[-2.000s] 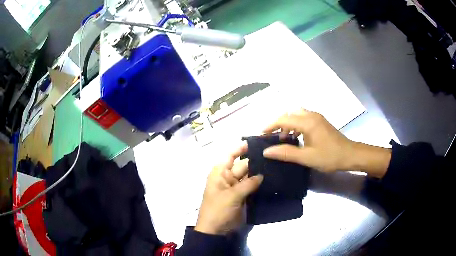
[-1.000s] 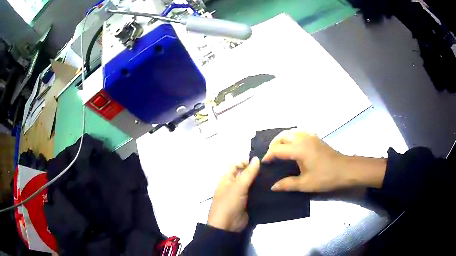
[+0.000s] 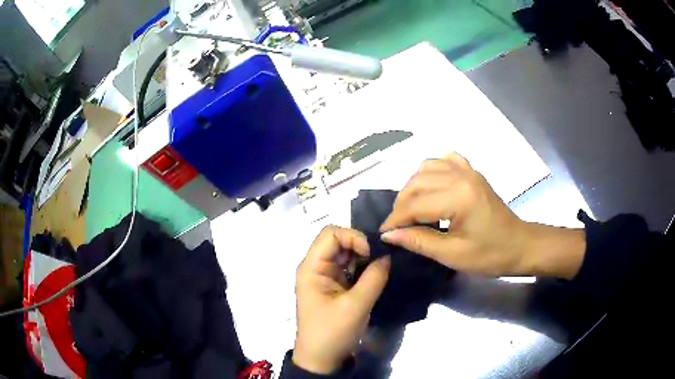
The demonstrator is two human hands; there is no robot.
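Note:
A black fabric piece (image 3: 403, 285) is held over the white sheet in front of the sewing machine head (image 3: 244, 126). My left hand (image 3: 333, 292) grips its left edge between thumb and fingers. My right hand (image 3: 462, 222) pinches it near the middle, thumb and fingertips close to my left fingertips. My hands hide part of the piece. The presser foot (image 3: 307, 191) is beyond my hands, and the fabric is apart from it.
A pile of black pieces (image 3: 152, 296) is at the left, beside a red-and-white bag (image 3: 55, 318). A pale cable (image 3: 135, 170) curves down there. A grey cylinder (image 3: 337, 62) sticks out above the head. Another black pile (image 3: 614, 66) is at the far right.
Both hands have moved closer together at the fabric. My right thumb and fingers, spread over it a second ago, now pinch it. The fabric's outline has changed. The view has shifted slightly.

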